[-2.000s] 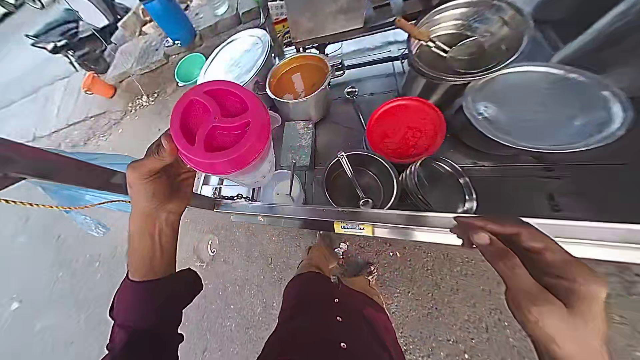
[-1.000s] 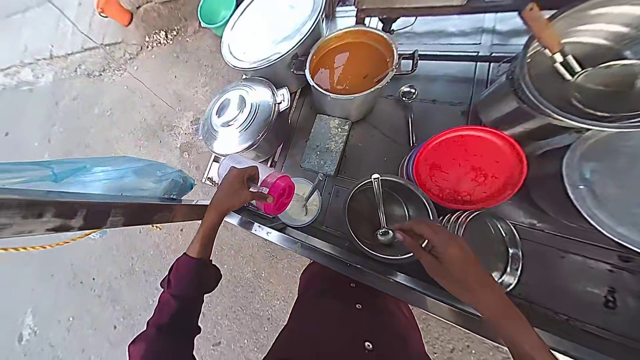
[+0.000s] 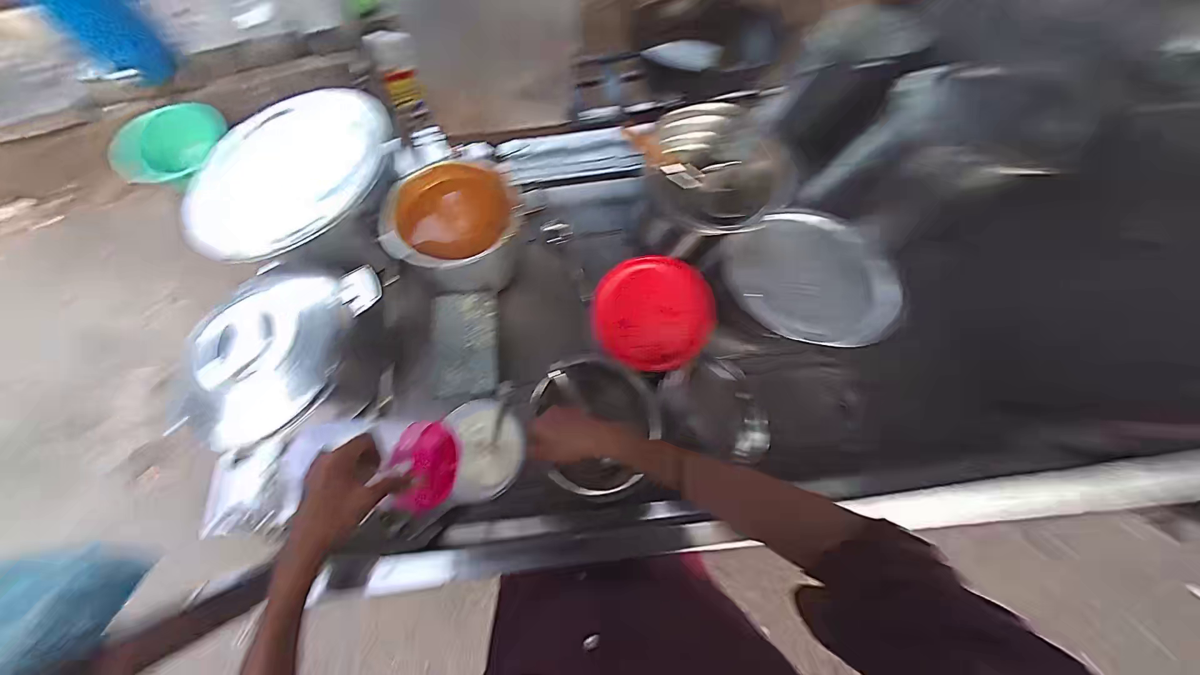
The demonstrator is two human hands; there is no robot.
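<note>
The picture is blurred. My left hand [image 3: 345,483] is at a clear plastic container with a pink lid [image 3: 427,467], which lies tilted on its side at the cart's front edge; its fingers touch the lid. Just right of the lid stands a tub of white food [image 3: 485,450] with a spoon handle in it. My right hand [image 3: 570,435] reaches over the left side of a steel bowl [image 3: 605,417], beside that tub; its fingers and anything in them are too blurred to make out. A red plate [image 3: 653,313] lies behind the bowl.
Behind are a pot of orange liquid [image 3: 454,212], a grey slab [image 3: 465,345], a lidded steel pot [image 3: 262,352] and a large steel lid [image 3: 289,174]. A round steel tray [image 3: 812,277] lies right of the red plate. The cart's metal rail [image 3: 422,570] runs along the front.
Two seconds ago my left hand held the pink-lidded container up; it is now low beside the white tub. My right hand has moved left across the steel bowl since one second ago. The view has shifted.
</note>
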